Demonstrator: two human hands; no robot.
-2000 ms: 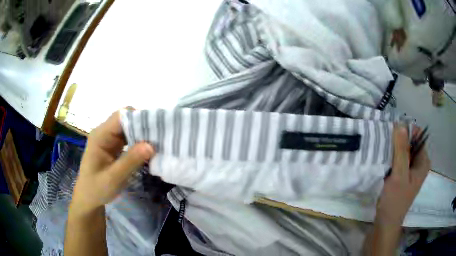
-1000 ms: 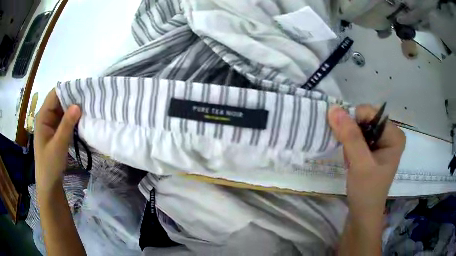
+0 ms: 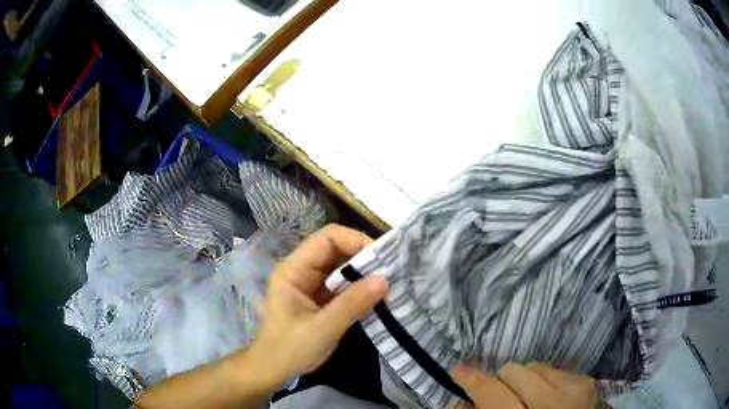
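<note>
The striped garment (image 3: 511,264) lies bunched on the machine table and hangs over its front edge. My left hand (image 3: 320,295) pinches the end of the striped waistband (image 3: 408,332) between thumb and fingers. A black tape (image 3: 412,343) runs along the band from my left hand to my right hand. My right hand (image 3: 527,387) is at the bottom edge, partly cut off, with its fingers on the band at the tape's other end. Snips do not show in it. A dark tab with pale lettering (image 3: 686,299) and a white care label (image 3: 707,222) lie at the right.
More striped and white garments (image 3: 200,264) are piled below left, beside the table. The white table (image 3: 416,96) has a worn brown front edge (image 3: 320,177). A wooden piece (image 3: 78,148) stands at the far left. White lining (image 3: 671,120) spreads at the right.
The waistband has turned from its label side to the side with the black tape. My hands have moved closer together and lower. The view has shifted left, and the machine head is out of view.
</note>
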